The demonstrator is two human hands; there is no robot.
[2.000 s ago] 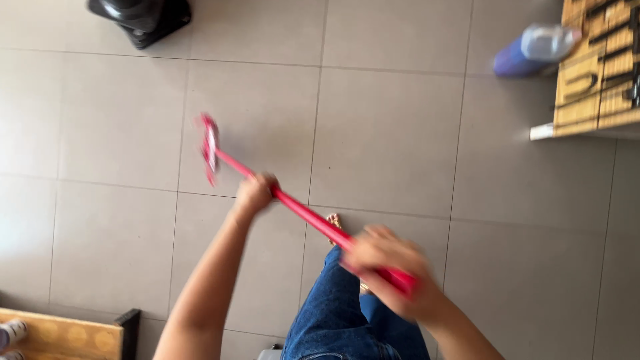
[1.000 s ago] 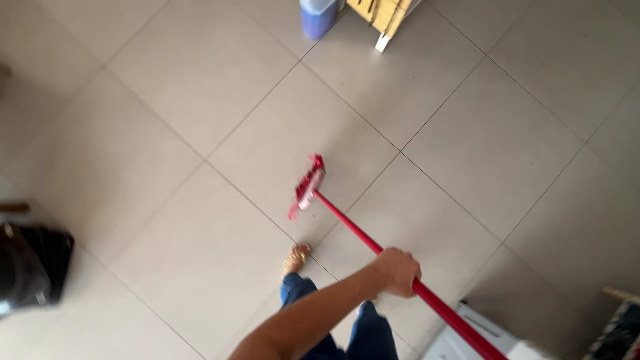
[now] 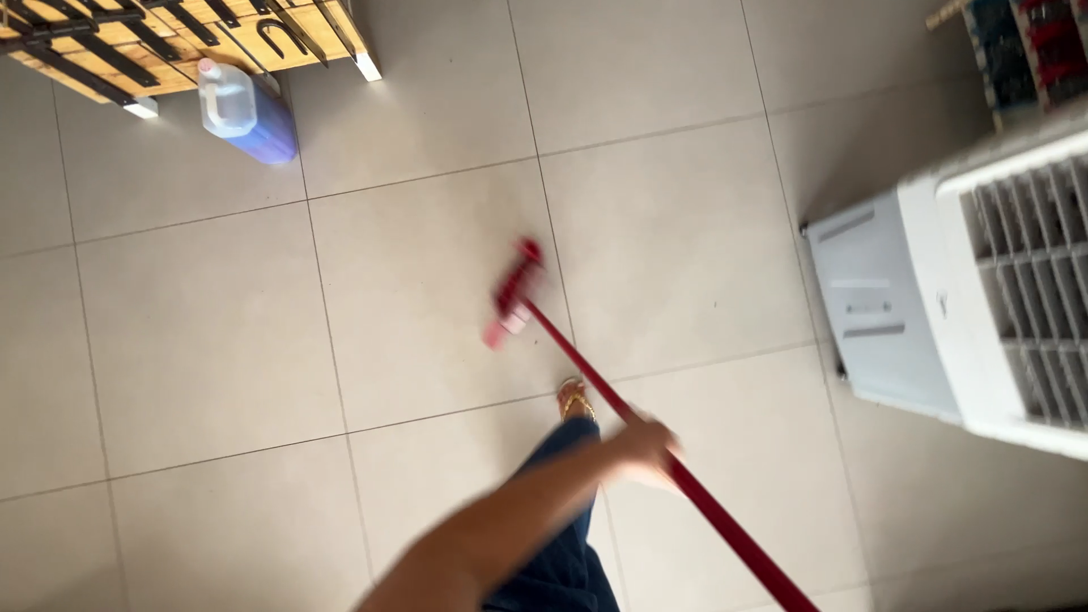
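Observation:
My left hand [image 3: 648, 449] grips the red pole [image 3: 722, 527] of a long-handled floor brush, partway along its length. The brush head [image 3: 517, 289], red with a pale pink part, is on the tiled floor just beyond my sandalled foot [image 3: 575, 399]; it is blurred. From the head the pole slants down to the right and leaves the bottom of the view. My right hand is out of view. My left forearm crosses in front of my jeans.
At the upper left a plastic jug [image 3: 251, 115] of blue-violet liquid stands beside a wooden cabinet [image 3: 297, 42] with dark metal fittings. A white and grey air cooler [image 3: 884, 297] is on the right. Behind it, a rack [image 3: 1003, 59] holds dark blue and red things.
The view has turned and shifted strongly. My right hand, on the pole's end two seconds ago, is out of view. My left hand still holds the pole. The air cooler shows far more fully.

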